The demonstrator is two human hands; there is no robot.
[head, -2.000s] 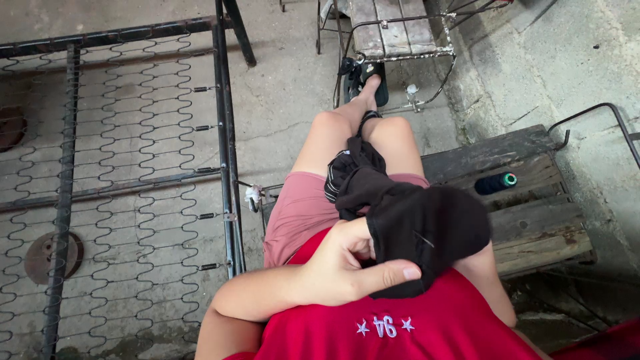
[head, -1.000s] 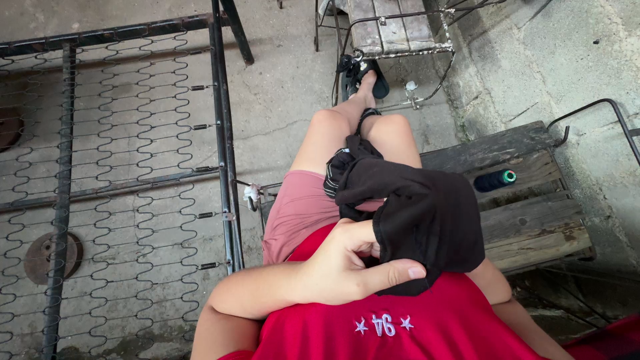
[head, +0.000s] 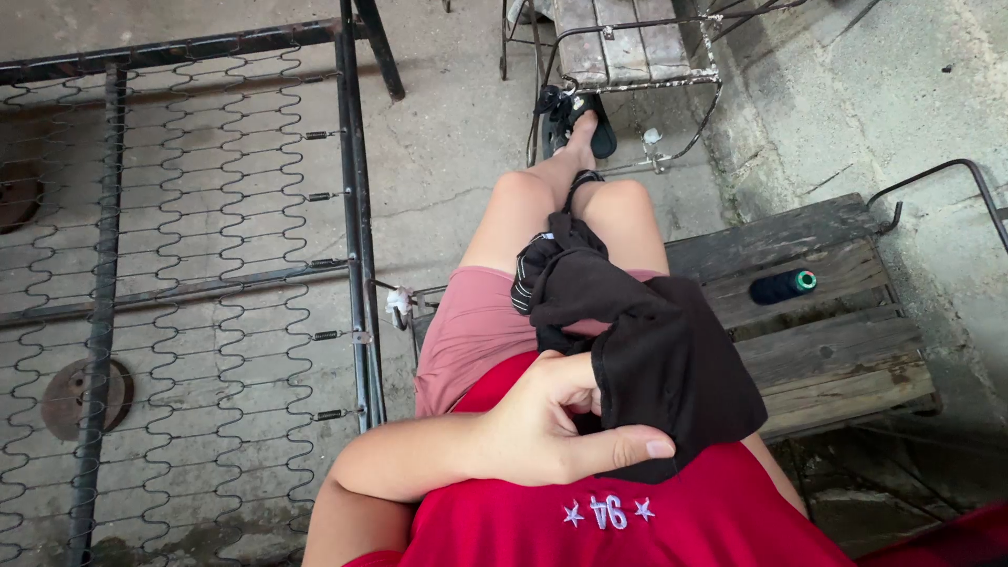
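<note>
Black cloth (head: 677,362) lies bunched over my lap and in front of my red shirt. My left hand (head: 559,425) comes in from the left side of the view and grips the cloth's edge, thumb on the near side and fingers inside the fold. The cloth hides my right hand; only part of that forearm shows at the right. A striped part of the bundle (head: 524,276) rests on my pink shorts, with a dark strap running between my knees. On the wooden slats to the right lies a spool of dark thread (head: 782,287) with a green end.
A slatted wooden bench (head: 827,346) is under and beside me at the right. At the left stands a black metal frame with wire springs (head: 358,236). Ahead is a metal-framed chair with a slatted seat (head: 622,47), by my feet. A concrete wall borders the right.
The black cloth has shifted and refolded over the hidden hand, its upper part now more creased. My left hand keeps its grip on the edge.
</note>
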